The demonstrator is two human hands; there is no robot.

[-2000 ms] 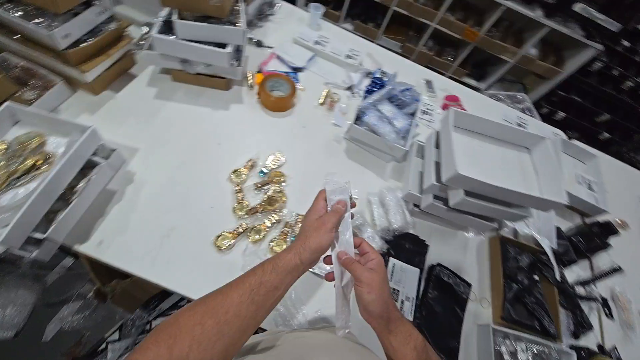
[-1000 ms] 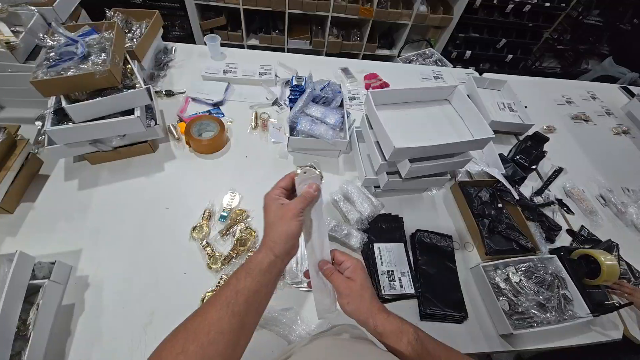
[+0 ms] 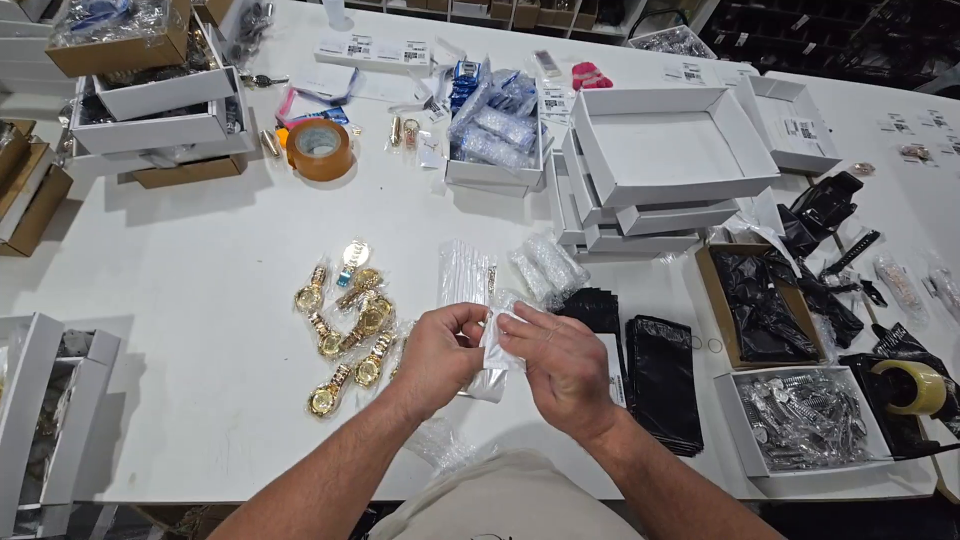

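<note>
Between my left hand (image 3: 442,356) and my right hand (image 3: 559,360) is a small folded white plastic packet (image 3: 498,346). The left fingers pinch its left edge, while the right fingers lie over its right side. What the packet contains is hidden. Beneath my hands lies a stack of clear plastic sleeves (image 3: 466,274). Several gold-coloured wristwatches (image 3: 371,315) in clear wrapping are to the left. Bubble-wrapped packets (image 3: 550,268) lie just beyond my right hand, and black plastic bags (image 3: 661,382) are stacked to its right.
Stacked white box trays (image 3: 667,191) stand at the back right. A white box of bubble-wrapped items (image 3: 495,176) and a roll of orange tape (image 3: 321,150) are farther back. A box of silver-coloured watches (image 3: 806,420) is at right. More trays (image 3: 150,133) are piled at left.
The long white sleeve held upright in my hands earlier now appears as a short folded packet. My hands have come closer together, and the right hand has moved up beside the left.
</note>
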